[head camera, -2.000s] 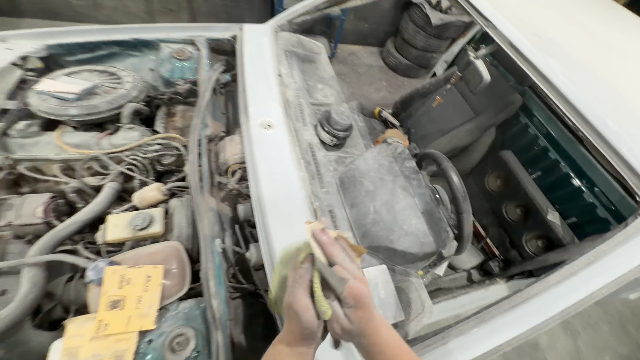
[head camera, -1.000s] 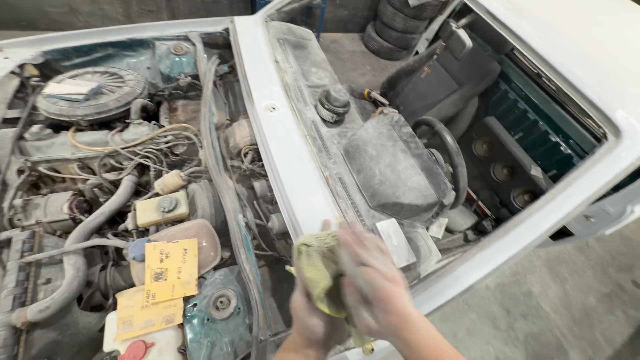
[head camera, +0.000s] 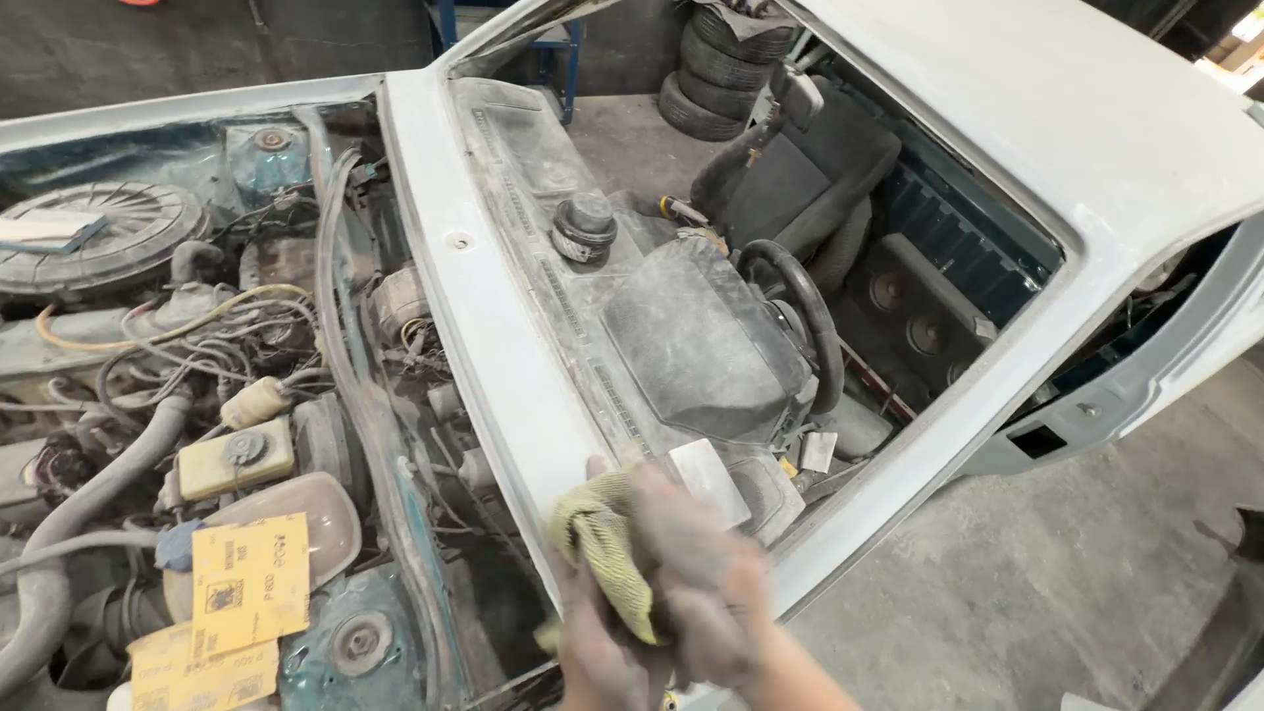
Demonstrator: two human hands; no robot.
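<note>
A yellow-green cloth (head camera: 617,553) is bunched between my two dusty hands, over the near end of the white cowl panel (head camera: 494,296) below the windshield opening. My left hand (head camera: 602,637) grips it from the lower left. My right hand (head camera: 706,583), blurred, presses against its right side. Part of the cloth is hidden by the fingers. Yellow sandpaper sheets (head camera: 252,583) lie at the lower left on the engine bay parts. A white rectangular piece (head camera: 709,482) rests on the dashboard beside my right hand.
The open engine bay holds a round air cleaner (head camera: 104,237), hoses and a fluid reservoir (head camera: 237,459). Behind the dusty dashboard (head camera: 533,138) are a steering wheel (head camera: 805,316) and a seat (head camera: 800,178). The windshield pillar (head camera: 918,474) slopes up at the right. Stacked tires (head camera: 726,74) stand beyond.
The sandpaper-like piece seen in my hands two seconds ago no longer shows there. The cloth is now bunched between both palms, and my right hand has shifted against it.
</note>
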